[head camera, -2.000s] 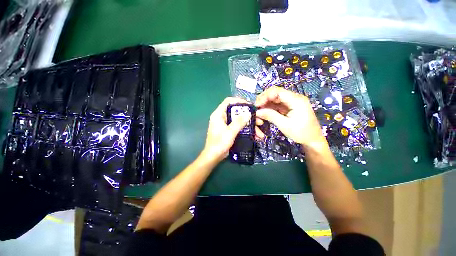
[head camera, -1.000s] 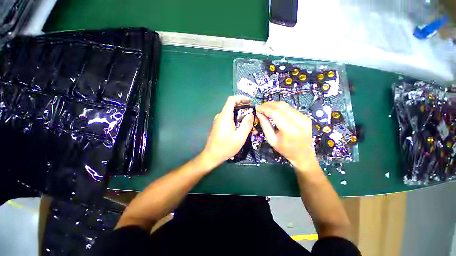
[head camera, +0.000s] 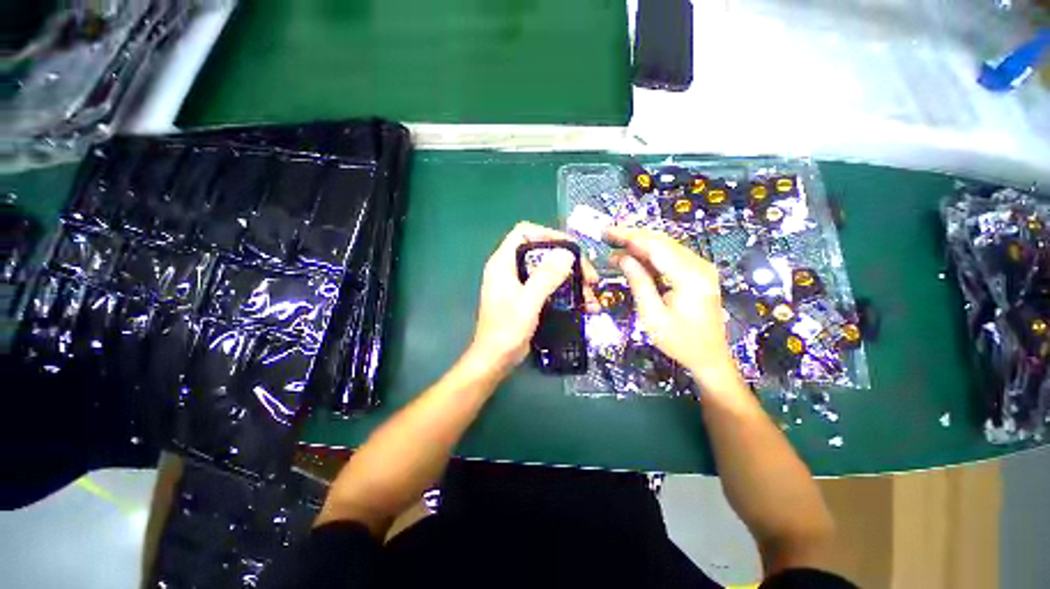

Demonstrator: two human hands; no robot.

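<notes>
My left hand (head camera: 507,301) holds a black phone housing (head camera: 560,336) upright in the picture, with the thumb over its upper part, where a pale board partly shows. My right hand (head camera: 679,297) is just to the right of the housing, its thumb and forefinger near each other; whether something tiny is between them cannot be told. A gold dot on a dark part shows between the hands. The clear blister tray (head camera: 845,236) lies beneath and behind my right hand, holding circuit boards with dark wired parts and gold dots (head camera: 716,197).
Stacked black blister trays (head camera: 248,247) lie at the left. Stacked board trays (head camera: 1004,311) stand at the far right. A smartphone (head camera: 664,44) lies on the white sheet beyond the pale strip (head camera: 507,138). A blue object (head camera: 1013,62) is at the upper right. Small white bits lie near the bench's front edge.
My right hand's fingers have come away from the housing to the right. More of the housing shows in my left hand than one second ago. The view has shifted slightly.
</notes>
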